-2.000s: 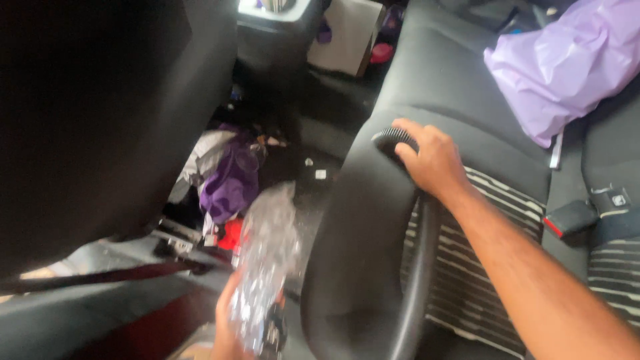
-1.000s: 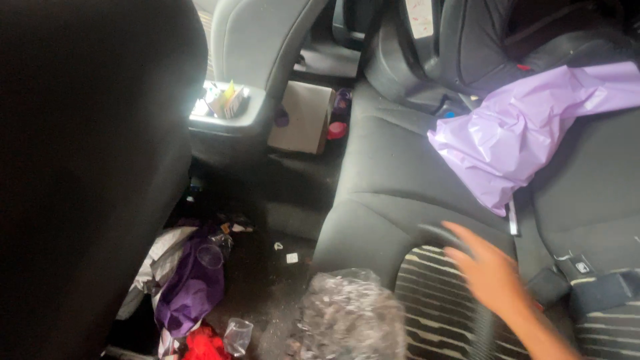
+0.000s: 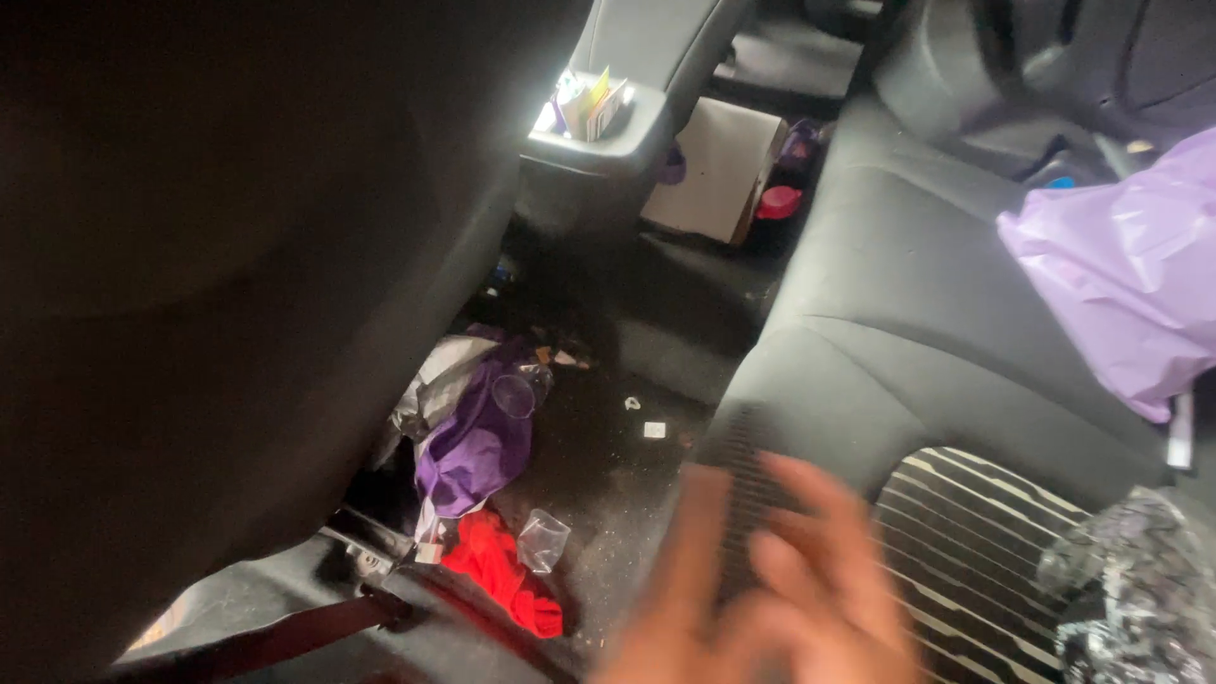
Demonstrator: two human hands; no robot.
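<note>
Blurred fingers of both hands meet around a dark toothed comb [image 3: 743,484] at the lower middle. A straight finger of my left hand [image 3: 679,570] lies along the comb's left edge. From the right, the curled fingers of my right hand [image 3: 836,570] come close to it; blur hides whether they touch. Crumpled clear plastic [image 3: 1130,589] lies on the striped seat panel [image 3: 959,513] at the lower right, with no hand seen on it. Farther up the rear seat is a lilac plastic bag [image 3: 1130,266].
Purple cloth [image 3: 480,446], red cloth [image 3: 499,570] and a clear plastic cup [image 3: 543,541] litter the footwell. A box [image 3: 717,171] and a pink item [image 3: 779,201] lie beyond. Papers stand in the console [image 3: 608,157]. A dark front seat [image 3: 237,237] fills the left.
The crumpled plastic, held in my left hand two seconds ago, now lies on the seat at right. My hands have come together at the comb. The view has shifted.
</note>
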